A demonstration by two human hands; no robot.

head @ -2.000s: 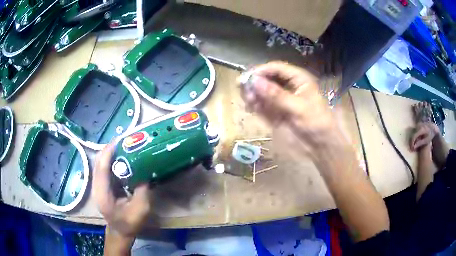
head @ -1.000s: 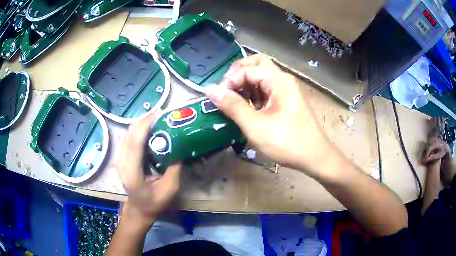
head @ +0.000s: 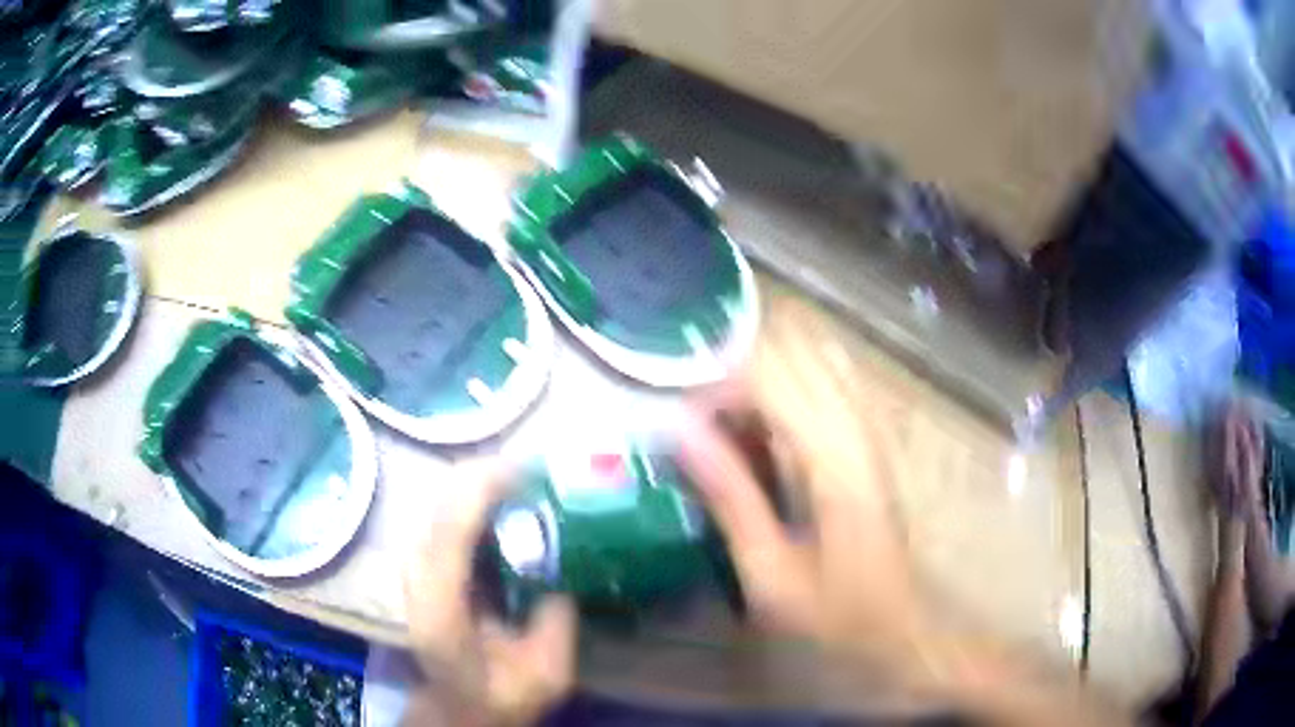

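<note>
The frame is strongly blurred. A glossy green car body shell (head: 625,533) is held near the bench's front edge, its light end facing up. A round lamp (head: 521,537) shows at its left corner and a reddish lens blur near its top. My left hand (head: 490,625) grips the shell's left side, thumb in front. My right hand (head: 795,511) is at the shell's right end, fingers over its top right corner. Whether it holds a small part is hidden by blur.
Three green shells with dark hollows (head: 426,320) lie in a row behind, and another (head: 83,301) at the far left. Shells are heaped at the upper left. An open cardboard carton (head: 881,284) stands upper right. A blue bin (head: 284,682) is below. Another person's hands (head: 1243,483) are at right.
The view has shifted, so the bench things sit further right and lower. My right hand has gone from above the bench to the held shell's right end. My left hand still holds it.
</note>
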